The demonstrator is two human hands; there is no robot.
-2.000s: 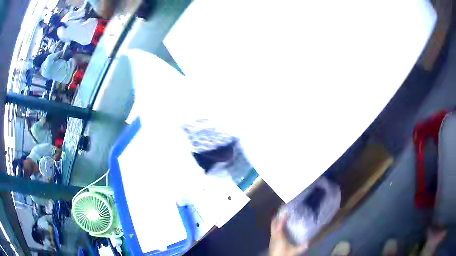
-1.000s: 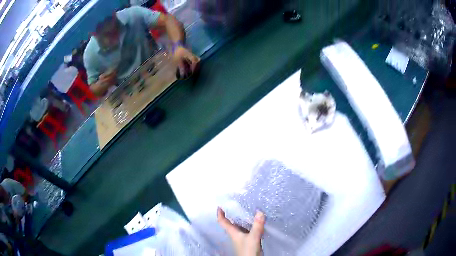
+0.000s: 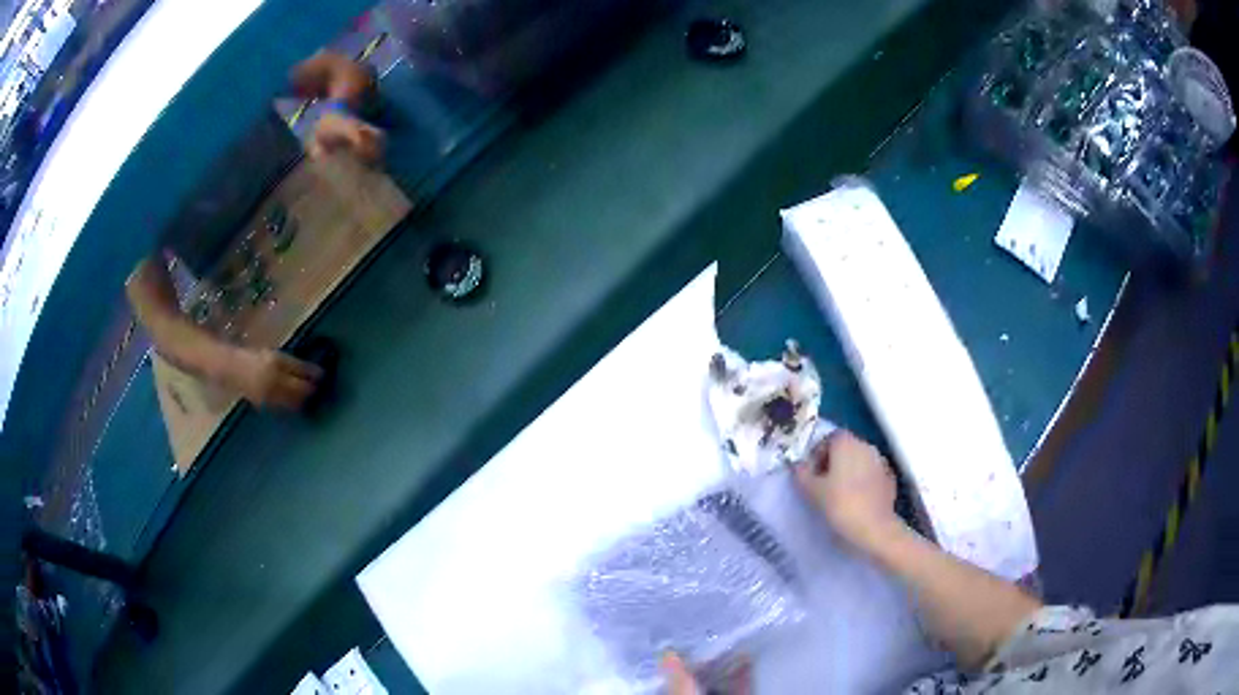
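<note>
A clear, shiny bubble wrap bag [image 3: 679, 584] lies on the white sheet [image 3: 544, 462], with a dark ribbed strip showing near its upper right edge. My left hand [image 3: 704, 673] is at the bag's lower edge, mostly cut off by the bottom of the picture; its fingertips rest on the bag. My right hand [image 3: 853, 489] reaches in from the right with its fingers closed at the upper right corner of the bag's loose plastic. A crumpled off-white rag [image 3: 768, 407] with dark patches lies just beyond my right fingertips.
A long white wrapped strip [image 3: 924, 367] lies right of the sheet. A crinkled clear plastic heap [image 3: 1101, 122] and a small white square [image 3: 1035, 234] are at the upper right. Dark round parts [image 3: 455, 272] sit on the green bench. Another person's hands [image 3: 279, 380] work across it.
My right hand and patterned sleeve have come into view at the bag's corner. The view has shifted, and the bag and my left hand now show lower in the picture.
</note>
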